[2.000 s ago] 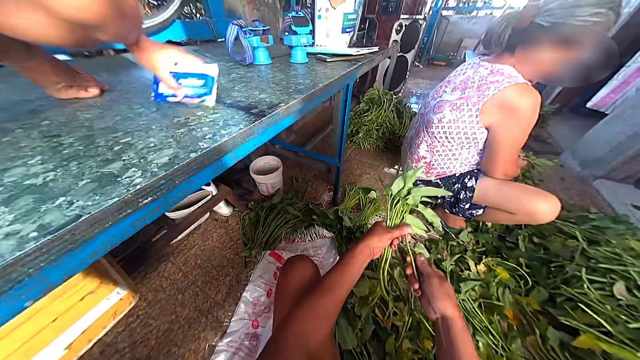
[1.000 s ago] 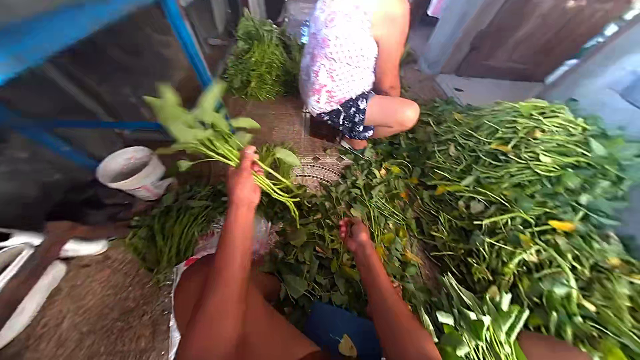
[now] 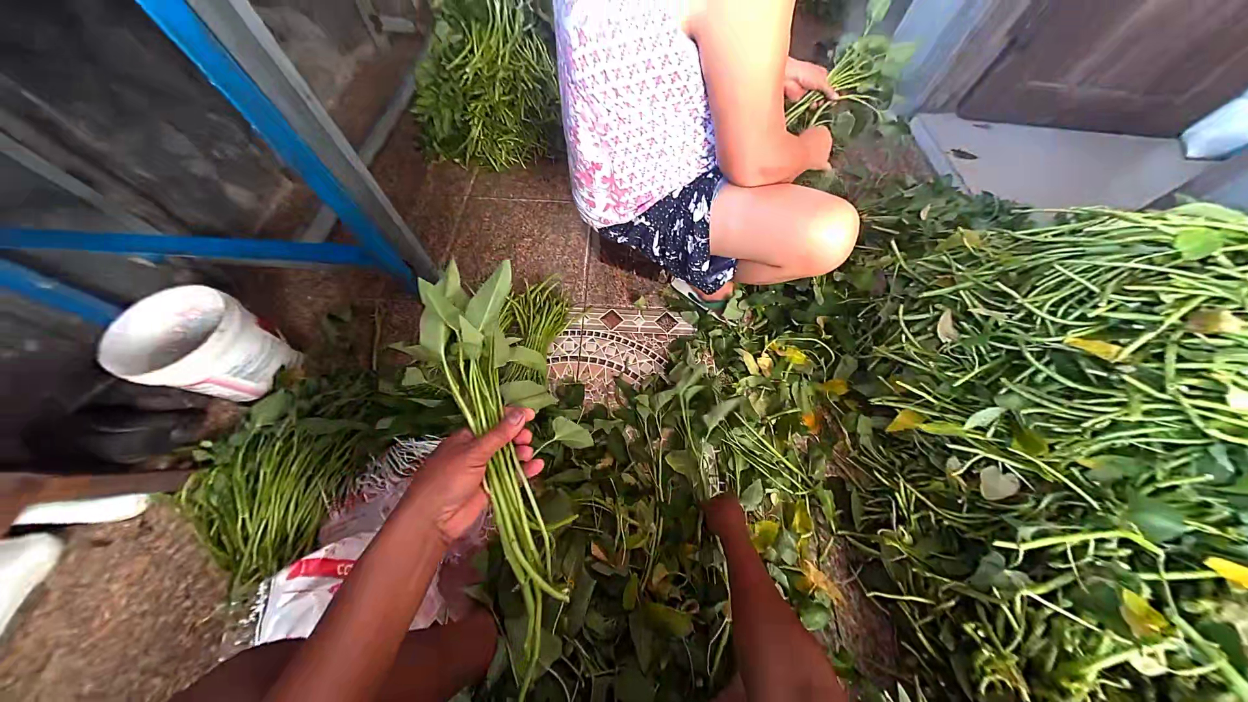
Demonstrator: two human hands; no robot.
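Note:
My left hand [image 3: 478, 478] grips a bunch of long-stemmed leafy greens [image 3: 476, 375], leaves up and stem ends hanging down past the fingers. To its right, my right hand [image 3: 723, 507] reaches down among loose greens on the floor [image 3: 634, 526]; its fingers are mostly hidden, so what it touches does not show. A bundle of greens [image 3: 283, 487] lies left of my left wrist, beside a printed plastic sack [image 3: 331, 575]. A smaller bundle [image 3: 536, 317] lies just beyond the held bunch.
A person [image 3: 643, 117] squats ahead, holding greens. A large heap of greens [image 3: 1033, 390] spreads along the right. A white bucket [image 3: 195, 341] stands at the left near a blue metal table frame [image 3: 283, 136]. Another stack of greens [image 3: 487, 88] lies at the back.
The hands were together on the bunch two seconds ago and are now apart, the left one still holding it. The view has swung down and to the right. The squatting person's hands now show.

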